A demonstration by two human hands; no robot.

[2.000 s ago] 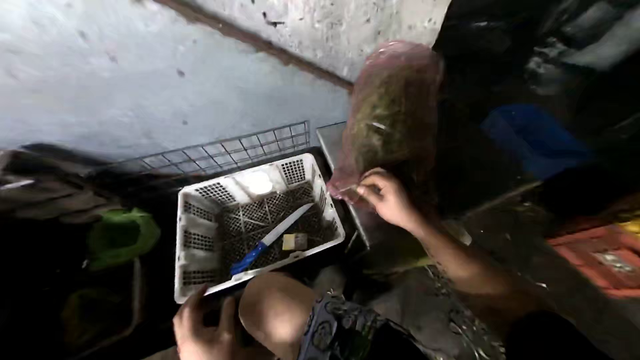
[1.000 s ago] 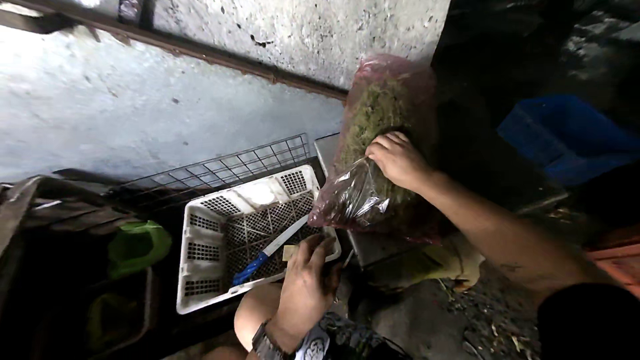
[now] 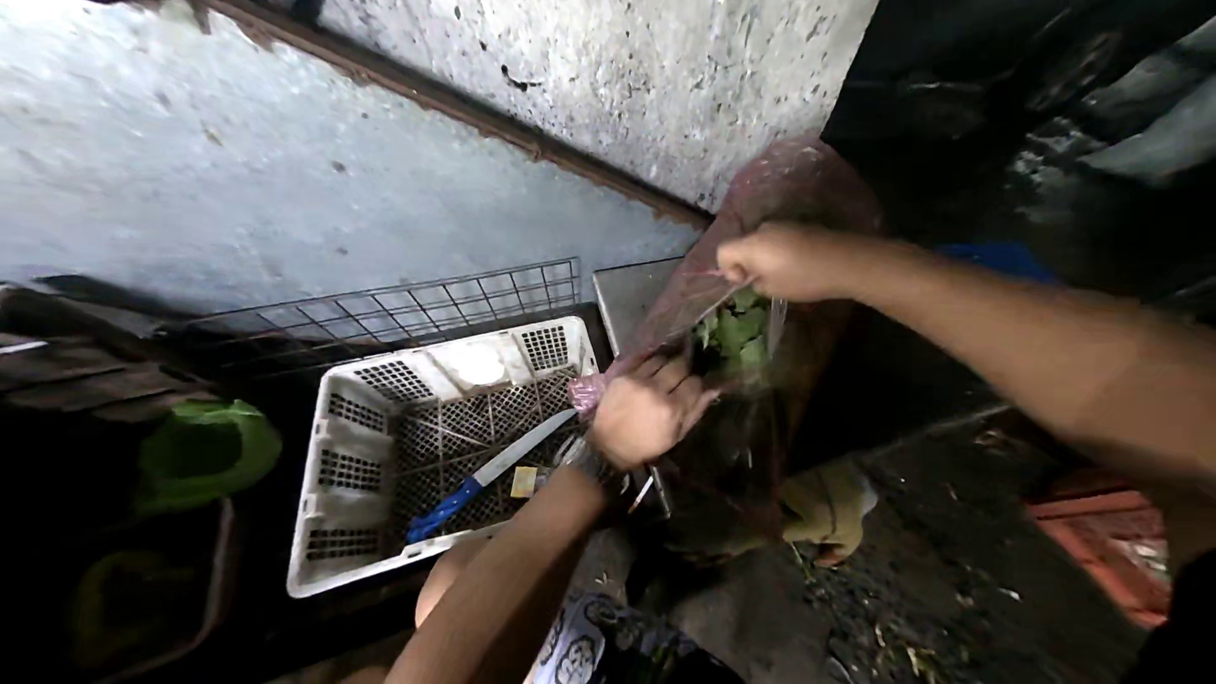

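Note:
A translucent pink plastic bag [image 3: 798, 180] stands against the wall corner, its mouth pulled apart, with green leaves [image 3: 739, 332] showing inside. My right hand [image 3: 774, 261] grips the upper edge of the mouth. At the lower left edge of the bag is my left hand [image 3: 646, 413], closed around gathered plastic and slightly blurred. Left of it, a white plastic crate [image 3: 309, 494] holds a knife with a blue handle [image 3: 445, 510] and a small yellowish block [image 3: 523, 482].
A wire grid [image 3: 446, 299] leans on the wall [image 3: 285, 190] behind the crate. Green plastic [image 3: 256, 445] lies at the left. An orange-red crate [image 3: 1107, 546] sits on the floor at right, and yellowish cloth-like material [image 3: 831, 508] lies below the bag.
My left hand has moved from beside the crate to the bag. My right hand has gone from resting on the bag to pulling its edge, and the mouth now gapes, showing green leaves.

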